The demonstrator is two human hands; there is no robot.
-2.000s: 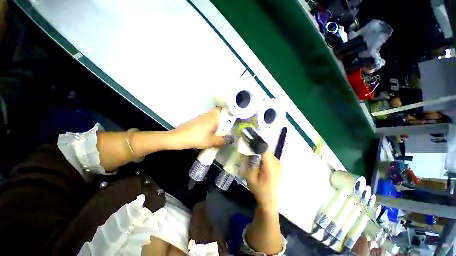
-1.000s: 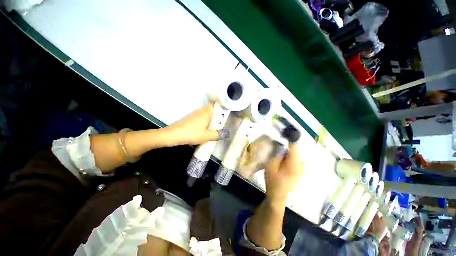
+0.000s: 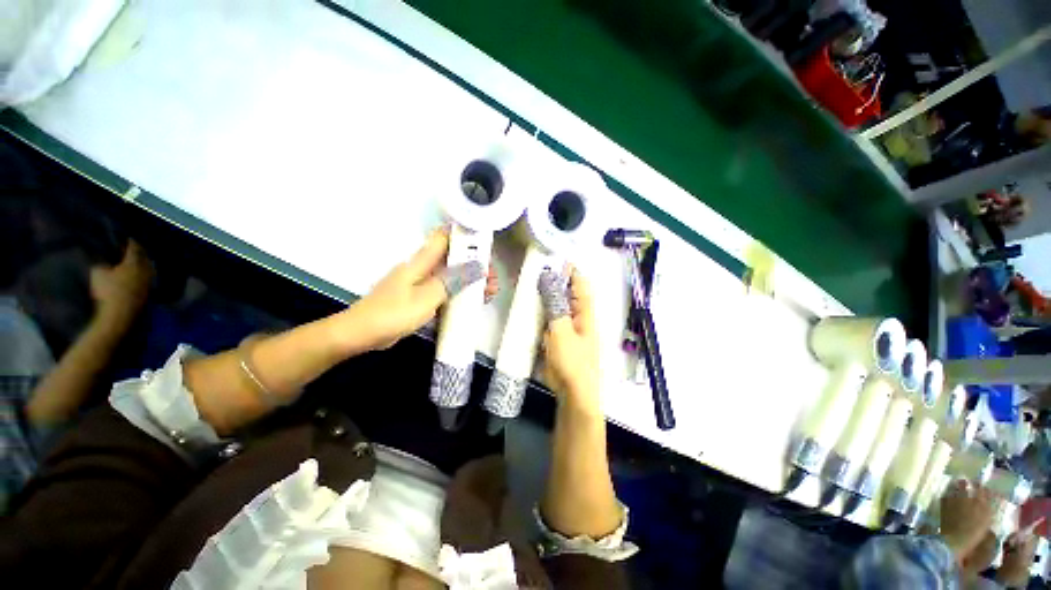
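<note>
Two cream-white hair dryers lie side by side, outlets up and handles toward me. My left hand (image 3: 421, 288) grips the handle of the left hair dryer (image 3: 463, 328), a grey finger cot on its thumb. My right hand (image 3: 567, 334) holds the handle of the right hair dryer (image 3: 519, 328), its thumb with a grey cot on top. The patterned grey bands and black ends of both handles point toward me past the worktop's edge. A small hammer (image 3: 648, 334) with a long dark handle lies to the right of my right hand, with thin items beside it.
Several more hair dryers (image 3: 853, 340) stand in a row at the right of the white worktop (image 3: 288, 138). A green conveyor (image 3: 692, 150) runs beyond. White sheets or bags (image 3: 52, 46) lie at the far left. Other people's hands (image 3: 968, 513) show at the lower right and an arm at the left.
My right hand has let go of the hammer, which now lies on the worktop, and has taken hold of the right dryer. The view has shifted, so the dryers appear further left.
</note>
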